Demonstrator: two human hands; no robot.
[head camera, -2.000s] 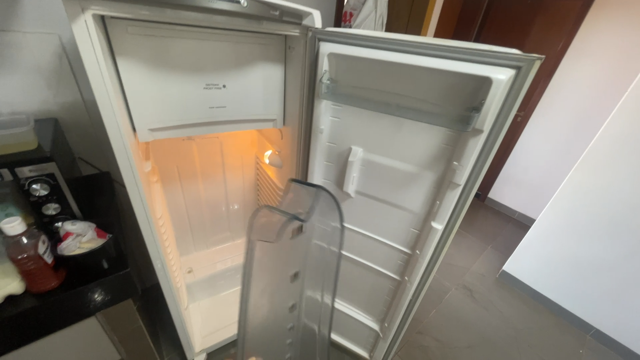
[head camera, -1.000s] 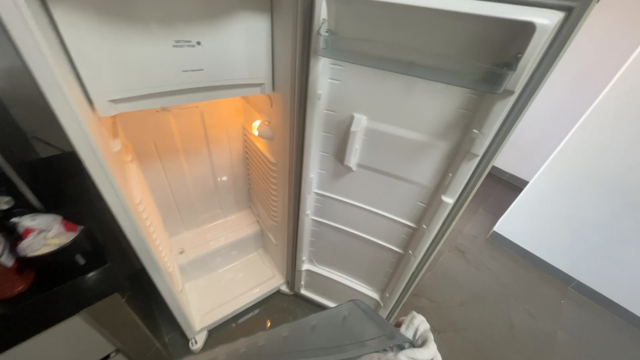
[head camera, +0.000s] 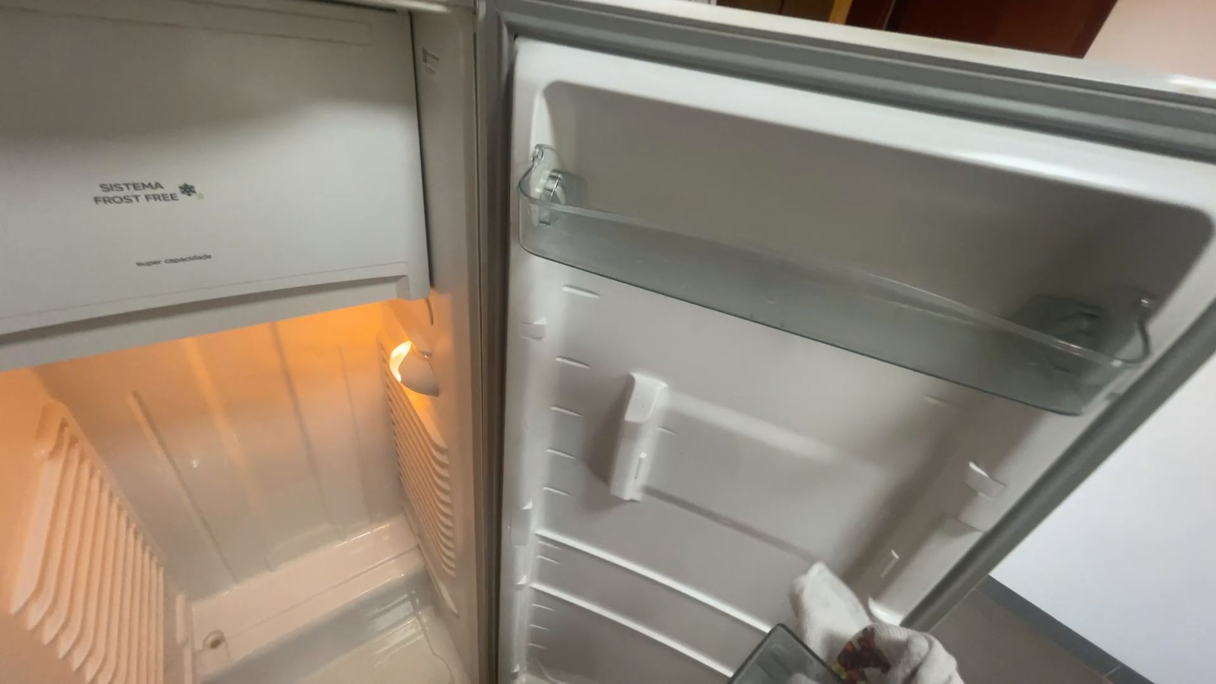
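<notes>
Neither of my hands shows in the head view. At the bottom edge, right of centre, a white cloth with a dark reddish patch (head camera: 912, 655) is bunched against the corner of a clear grey plastic bin or shelf (head camera: 784, 657); what holds them is out of view. Behind them stands the open refrigerator door (head camera: 741, 456), its inner side facing me. A clear door shelf (head camera: 807, 304) is fitted across its upper part, and a small white bracket (head camera: 638, 437) sits lower down.
On the left, the refrigerator interior (head camera: 275, 456) is lit by a lamp (head camera: 413, 369) below the closed freezer compartment door (head camera: 199, 171). Ribbed side walls flank it. The outer edge of the open door slants down at the right, before a white wall (head camera: 1121, 532) and grey floor.
The view has moved closer to the refrigerator. The clear plastic piece, large and upright in the first frame, has dropped, with only a corner showing now. The cloth came into view one second ago.
</notes>
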